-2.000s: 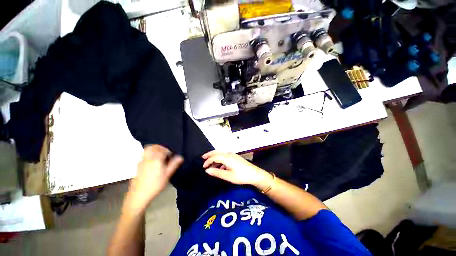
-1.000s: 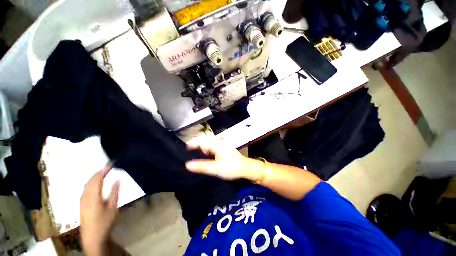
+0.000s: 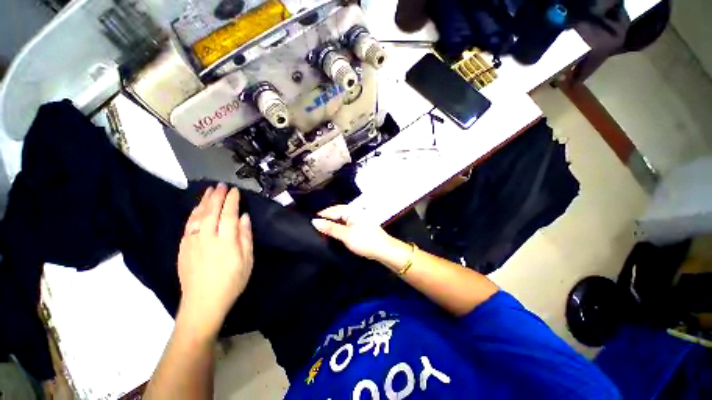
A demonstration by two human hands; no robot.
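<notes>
A long black garment piece (image 3: 148,226) runs from the far left of the table, past the machine's front, to my lap. My left hand (image 3: 216,250) lies flat on it, fingers together and pointing at the machine. My right hand (image 3: 355,233) is at the cloth's upper right edge, thumb and fingertips close together on the edge. The off-white overlock machine (image 3: 211,116) stands just beyond the cloth. Its needle area (image 3: 269,160) is close to the cloth's far edge; I cannot tell if they touch.
A black phone (image 3: 449,90) and brass-coloured bobbins (image 3: 475,69) lie right of the machine beside a thin dark tool (image 3: 434,129). Dark items fill the table's far right end. Black cloth (image 3: 507,199) hangs below the right edge. A dark round object (image 3: 593,309) is on the floor.
My left hand has moved from the bare table onto the cloth. My right hand's fingers have closed in at the cloth's edge. The cloth lies nearer the needle area. The view has shifted.
</notes>
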